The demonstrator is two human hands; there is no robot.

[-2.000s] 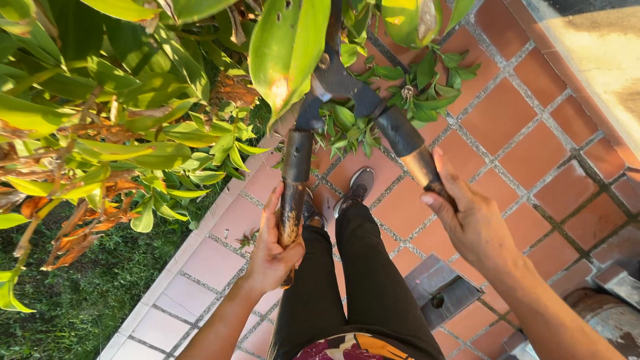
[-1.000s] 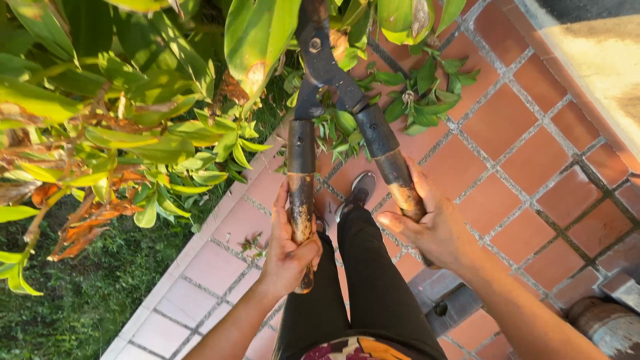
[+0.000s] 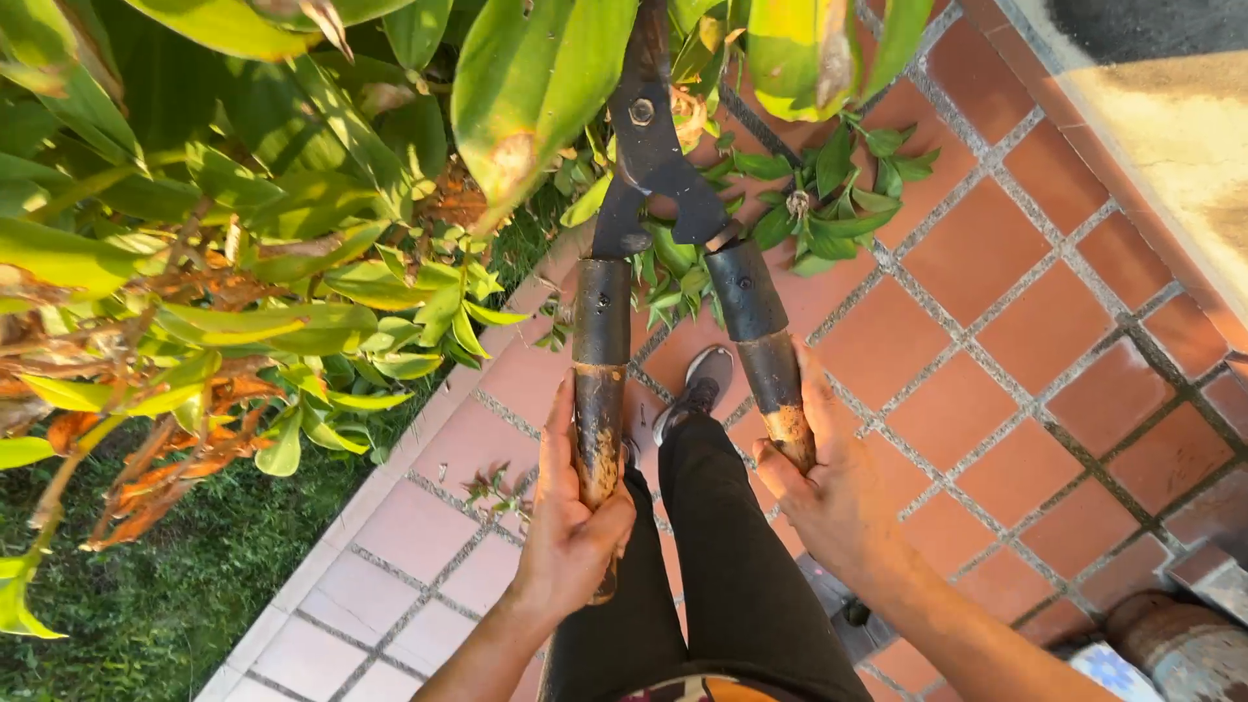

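Both hands hold a pair of hedge shears (image 3: 651, 136) with worn wooden handles and dark metal sockets. My left hand (image 3: 575, 526) wraps the left handle, and my right hand (image 3: 829, 478) grips the end of the right one. The handles stand a little apart, in a narrow V. The upper part of the shears runs up among broad green leaves (image 3: 536, 93); the blade tips are out of sight. Cut leafy sprigs (image 3: 843, 195) lie on the tiles just right of the shears' pivot.
Leafy plants with dry brown leaves (image 3: 146, 487) fill the left side above grass (image 3: 195, 575). Terracotta tiles (image 3: 965, 263) lie underfoot, with a small sprig (image 3: 497, 492) on them. A weathered round pot (image 3: 1180, 643) stands at the lower right, and a pale ledge (image 3: 1160, 146) at the upper right.
The shears' handles have come closer together, my right hand moving inward and down. More of the metal below the pivot shows than two seconds ago.
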